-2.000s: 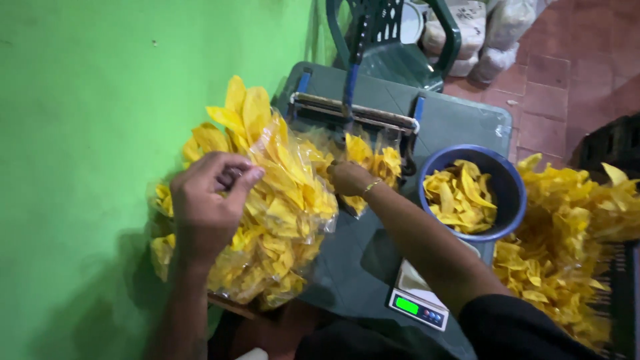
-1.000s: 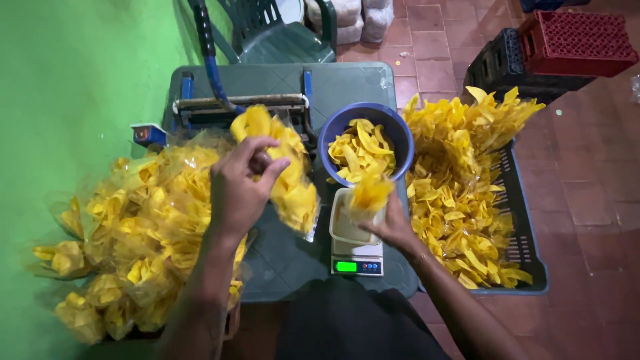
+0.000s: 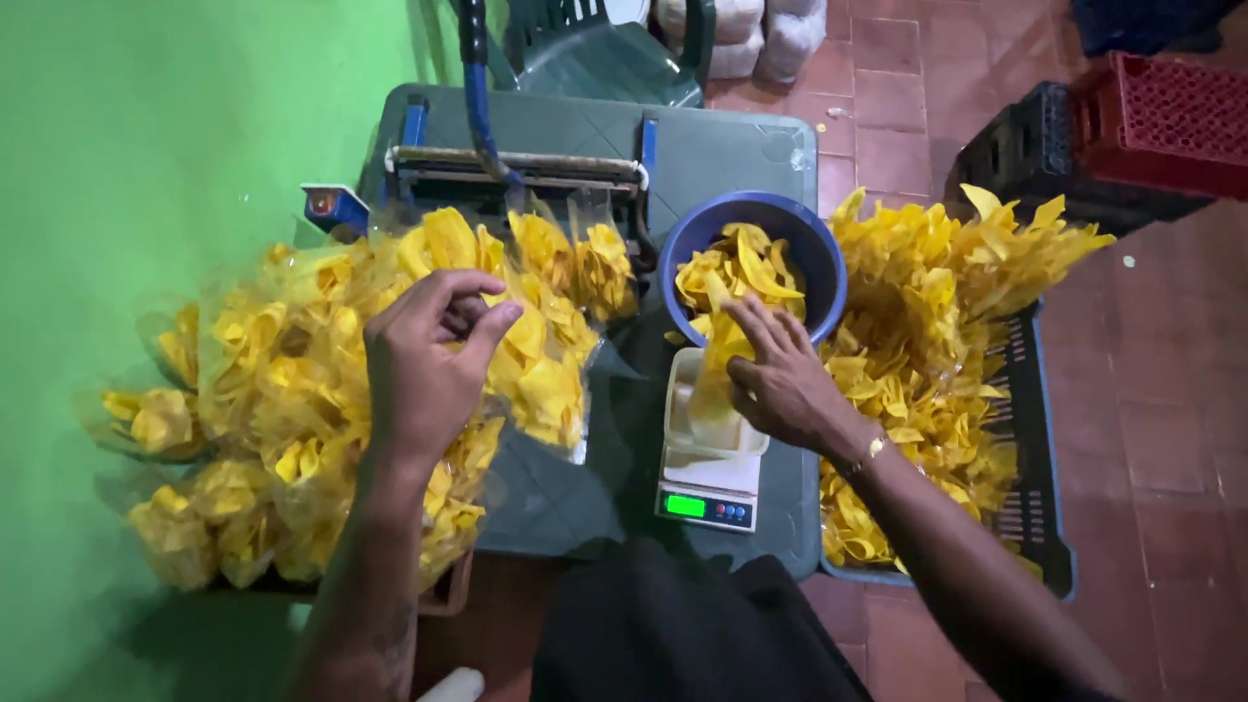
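My left hand (image 3: 434,356), fingers curled, is over the bags of yellow chips; it seems to hold the top of a clear bag of chips (image 3: 536,380), though its grip is partly hidden. My right hand (image 3: 785,375) is at a small clear bag of chips (image 3: 721,341), which stands in a pale plastic tub (image 3: 678,400) on a digital kitchen scale (image 3: 709,483) with a lit green display. Just beyond the tub, a blue-purple bowl (image 3: 837,283) holds loose long yellow chips. Several filled bags (image 3: 292,390) are heaped at the left.
A bag sealer with a blue lever (image 3: 478,107) lies on the green table (image 3: 721,146). At the right, a dark crate (image 3: 1058,487) is heaped with bagged chips. Beyond it are a red crate (image 3: 1160,127) and black crates. A green plastic chair (image 3: 604,63) stands behind the table.
The small bag at my right hand, above the tub one second ago, now stands in it. Two seconds ago my right hand was at the sealer. The view has shifted.
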